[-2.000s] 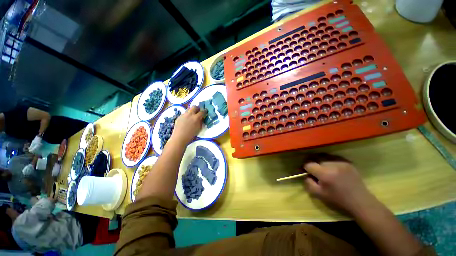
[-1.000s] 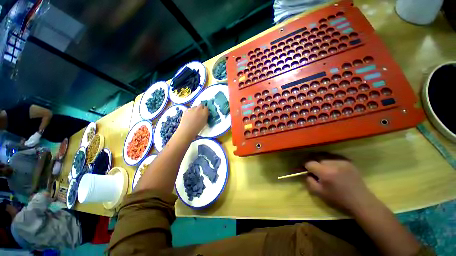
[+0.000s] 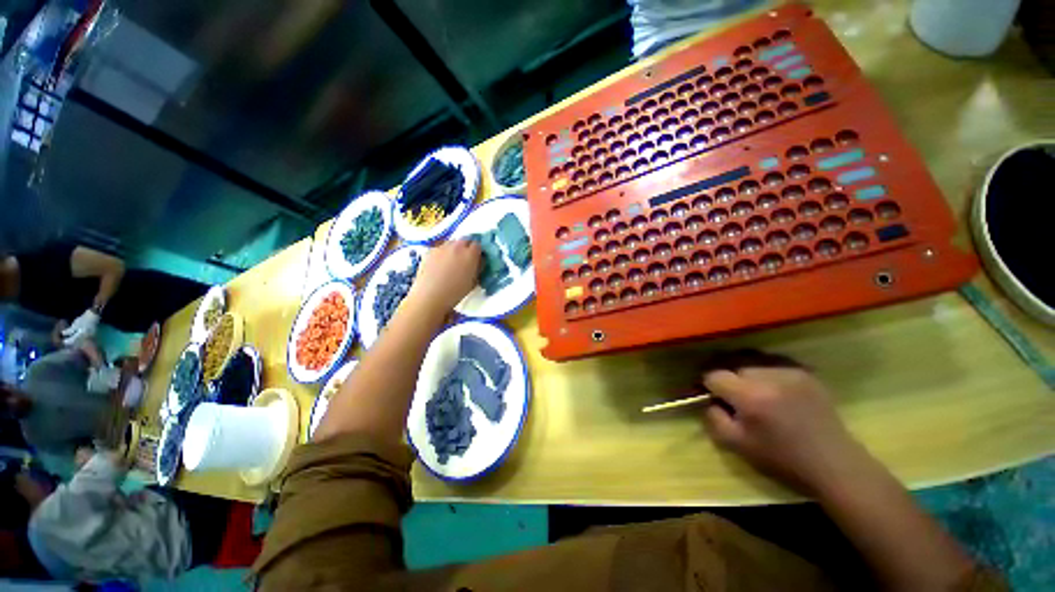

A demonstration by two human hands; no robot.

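Observation:
My left hand (image 3: 449, 275) is at the left edge of the plate of grey-green wide-key pieces (image 3: 495, 268); its fingertips touch or hover over the pieces, and whether it grips one cannot be told. My right hand (image 3: 769, 419) rests near the table's front, closed around a pale thin stick (image 3: 674, 405) that points left. The red-orange loading tray (image 3: 740, 315) lies behind it, with two banks of round holes. Black, grey-green and yellow pieces sit in some slots of both banks.
Plates of blue-grey (image 3: 451, 422), orange (image 3: 322, 332), dark green (image 3: 361, 235) and black-and-yellow pieces (image 3: 430, 214) stand left. A bowl of black pieces (image 3: 1024, 226) is at the right edge. A white tub (image 3: 220, 437) stands far left, near other people. A greenish strip (image 3: 1009, 332) lies right.
My left hand has shifted slightly at the grey-green plate's left edge. My right hand and stick have stayed nearly still. The view has moved slightly.

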